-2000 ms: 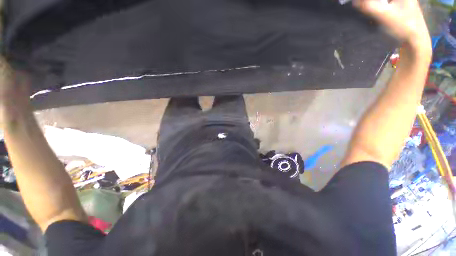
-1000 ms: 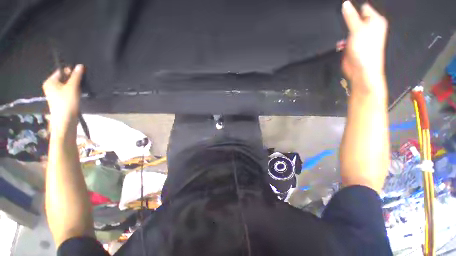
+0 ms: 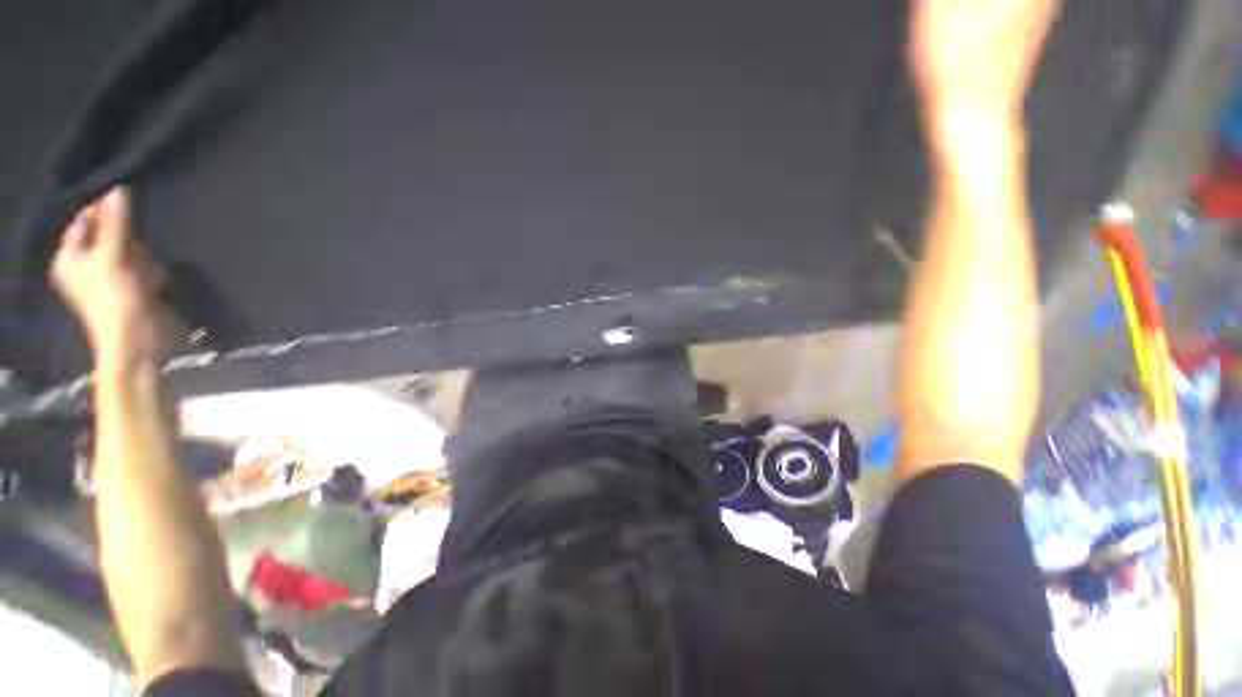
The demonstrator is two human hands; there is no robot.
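A wide matt black cloth piece (image 3: 572,164) lies over the black-topped table and fills the upper view. A thin broken white line (image 3: 409,328) runs along its near side. My left hand (image 3: 102,266) is at the far left, fingers pinched on the cloth beside a long dark fold. My right hand (image 3: 981,41) is over the cloth at the upper right, blurred and partly cut off by the top edge; its fingers are hidden. No scissors can be made out.
The table's near edge (image 3: 545,357) touches my front. Black-and-silver round items (image 3: 797,467) are below it. A yellow pole with an orange-red end (image 3: 1155,354) stands at the right. Green cloth (image 3: 320,538), a red cloth (image 3: 303,583) and mixed scraps lie at the lower left.
My left hand has moved left and slightly down since a second ago. My right hand has moved up, partly out of view. The cloth now lies smoother across the middle.
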